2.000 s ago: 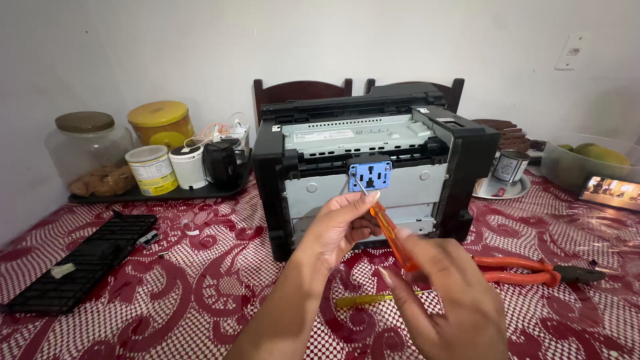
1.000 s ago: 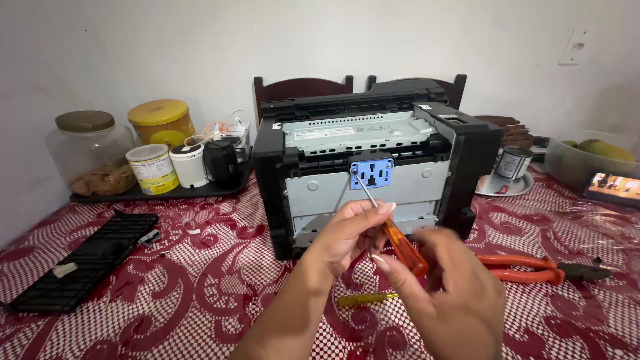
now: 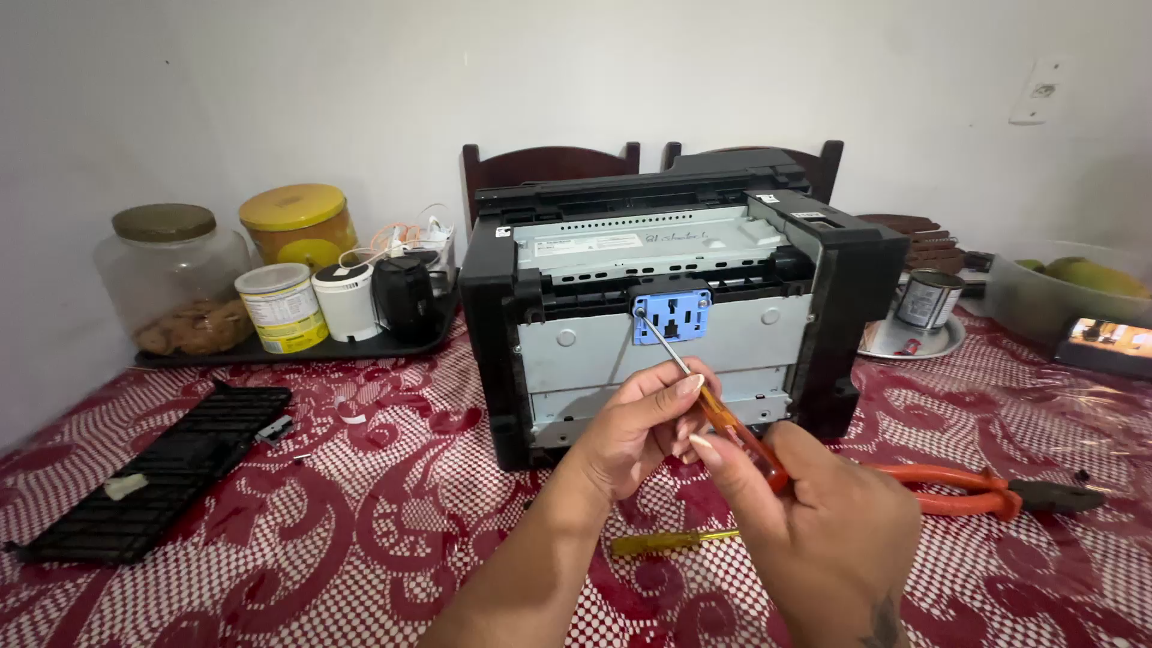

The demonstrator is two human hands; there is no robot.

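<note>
A screwdriver with an orange handle (image 3: pixel 727 423) is between my two hands, its tip at a screw on the left side of a blue plastic bracket (image 3: pixel 681 328). That bracket sits on the metal panel of a partly opened black printer (image 3: pixel 493 378). My right hand (image 3: pixel 828 522) grips the handle's rear end. The fingers of my left hand (image 3: pixel 639 423) pinch the screwdriver where shaft and handle meet. Below my hands, a second screwdriver with a yellow handle (image 3: pixel 661 542) lies on the tablecloth, partly hidden by my right hand.
Pliers with orange handles (image 3: pixel 963 490) lie at the right, near a metal plate holding a can (image 3: pixel 930 299) and a phone (image 3: pixel 1102 349). A black slatted cover (image 3: pixel 153 477) lies at the left. Behind it, a black tray (image 3: pixel 396 355) bears a glass jar (image 3: pixel 180 279) and tins.
My right hand has shifted its hold at the end of the screwdriver's handle. The tip stays at the left side of the blue bracket.
</note>
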